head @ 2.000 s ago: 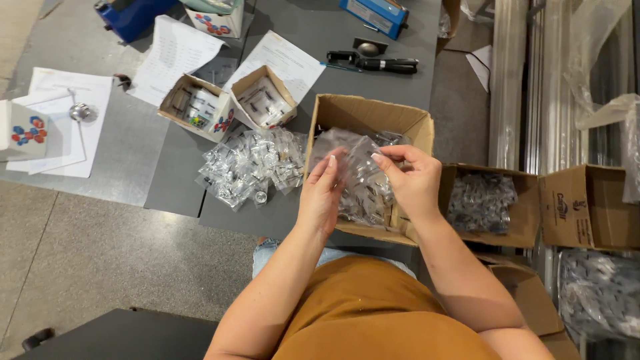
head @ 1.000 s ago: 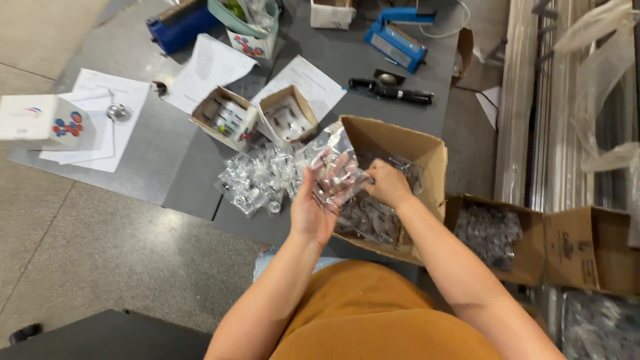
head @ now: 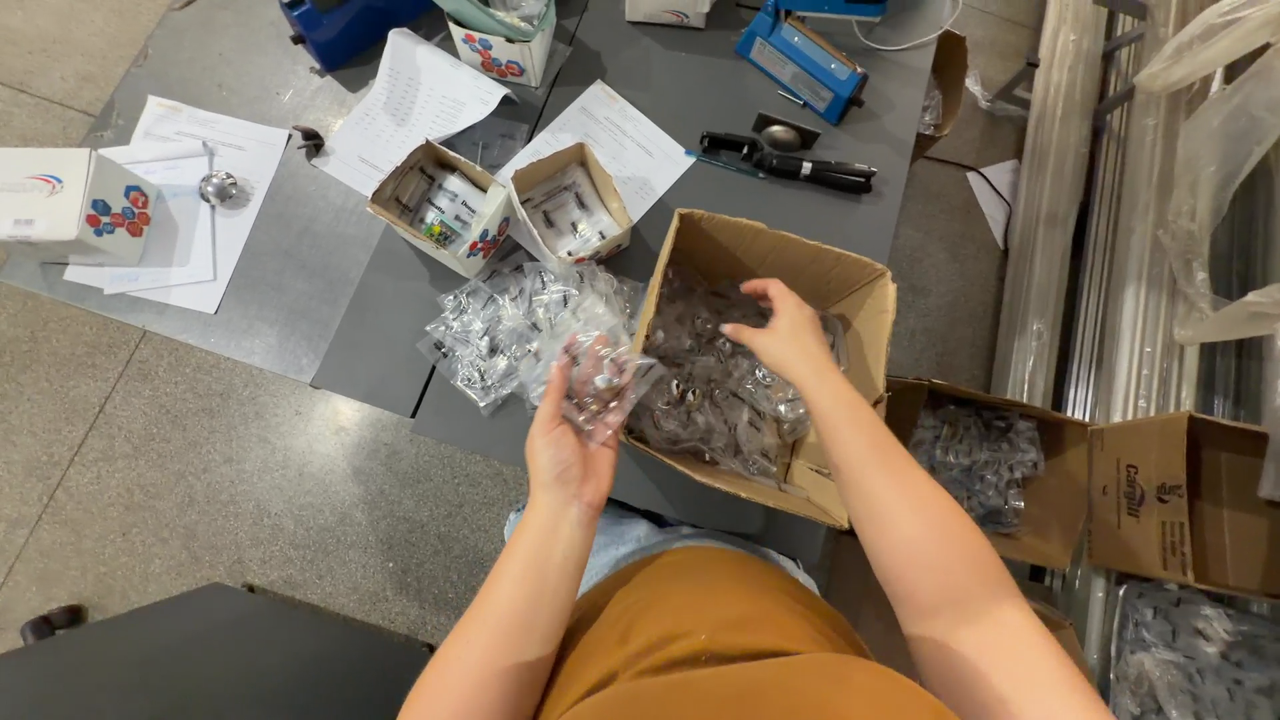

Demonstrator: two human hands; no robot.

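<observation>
My left hand holds a clear plastic bag with small shiny metal parts in it, just left of an open cardboard box. Fingers and thumb apart, my right hand hovers over the bagged metal parts inside that box, with nothing seen in its grasp. A pile of similar clear bags lies on the grey table, beside and partly behind the held bag. Beyond the pile stand two small open cartons, the left one and the right one, both containing small bagged items.
Printed sheets lie behind the cartons. A black handheld tool and a blue device are at the back right. A white box stands on the left. More cardboard boxes with bagged parts are at the right, beside long metal profiles.
My right hand has come away from the bag that both hands held and is now apart over the box. My left hand, still with bagged parts, has moved left toward the pile.
</observation>
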